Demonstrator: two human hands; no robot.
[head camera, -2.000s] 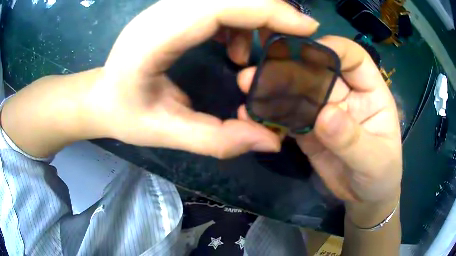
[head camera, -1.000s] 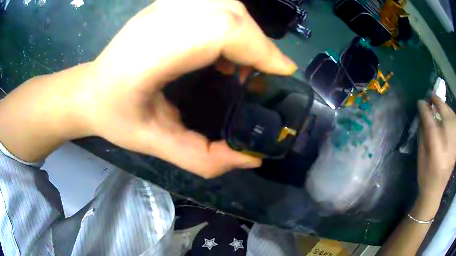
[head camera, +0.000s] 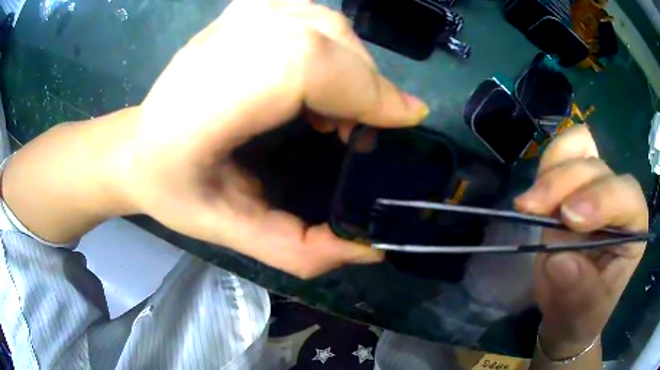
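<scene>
My left hand (head camera: 239, 137) holds a black rounded-square screen frame (head camera: 394, 162) between thumb and fingers, its far side facing right. Darker black parts show inside the curl of the hand, but I cannot tell what they are. My right hand (head camera: 586, 217) holds silver-grey tweezers (head camera: 463, 227) pointing left. Their two prongs are apart, with the tips in front of the lower part of the screen frame. A small orange flex strip (head camera: 460, 191) shows behind the upper prong. A black block, probably the jig (head camera: 434, 264), lies below, partly hidden.
Two dark screens with orange tails (head camera: 503, 119) lie overlapping beyond my right hand. A stack of black modules with orange tails (head camera: 553, 32) is at the far right. Black parts with silvery ends (head camera: 405, 25) lie at the top. A labelled yellow-tan packet (head camera: 503, 363) shows at the bottom edge.
My right hand let go of the screen frame, reached to the right edge, and has come back holding tweezers. My left hand still holds the frame, slightly lower. The cloudy clear heap is no longer visible.
</scene>
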